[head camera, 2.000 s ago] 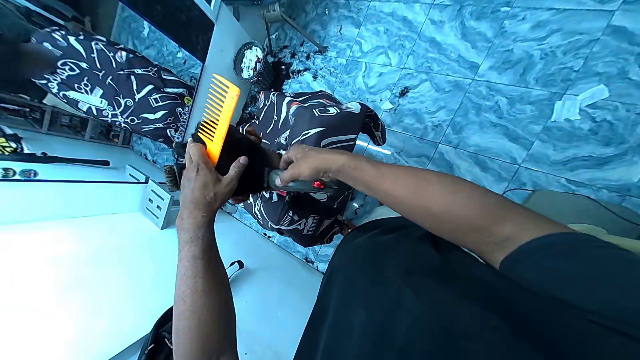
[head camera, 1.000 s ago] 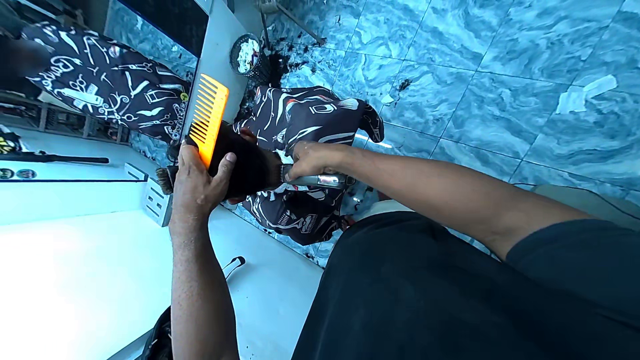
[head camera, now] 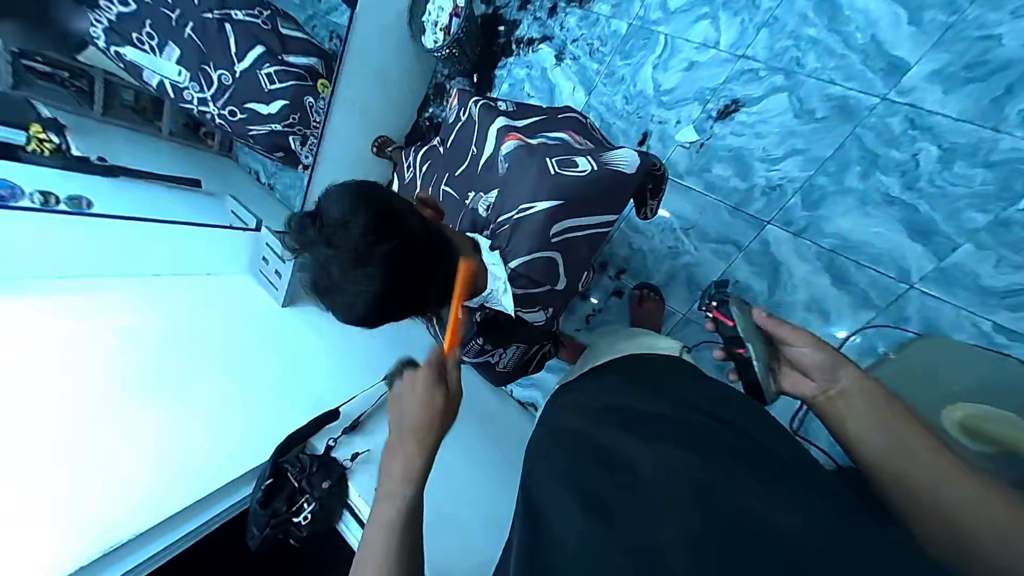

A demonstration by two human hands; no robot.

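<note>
My left hand (head camera: 424,396) grips an orange comb (head camera: 458,308), blurred and edge-on, close to the back of a seated person's dark-haired head (head camera: 372,252). Out to the right, away from the head, my right hand (head camera: 800,356) holds a corded hair clipper (head camera: 744,344), its blade end pointing up and left. A black barber cape (head camera: 552,192) printed with scissors and combs covers the person. White neck paper (head camera: 494,276) sits around the neck.
A large mirror (head camera: 240,88) and white wall are at left. A black bag (head camera: 296,496) lies lower left. Cut hair is scattered on the blue tiled floor (head camera: 840,160). A mesh basket (head camera: 444,28) stands at the top. Black cord trails by a grey surface (head camera: 944,376) at right.
My right hand has moved away from the head to the right with the clipper. My left hand and the comb have left the hair they were against and come down beside the neck.
</note>
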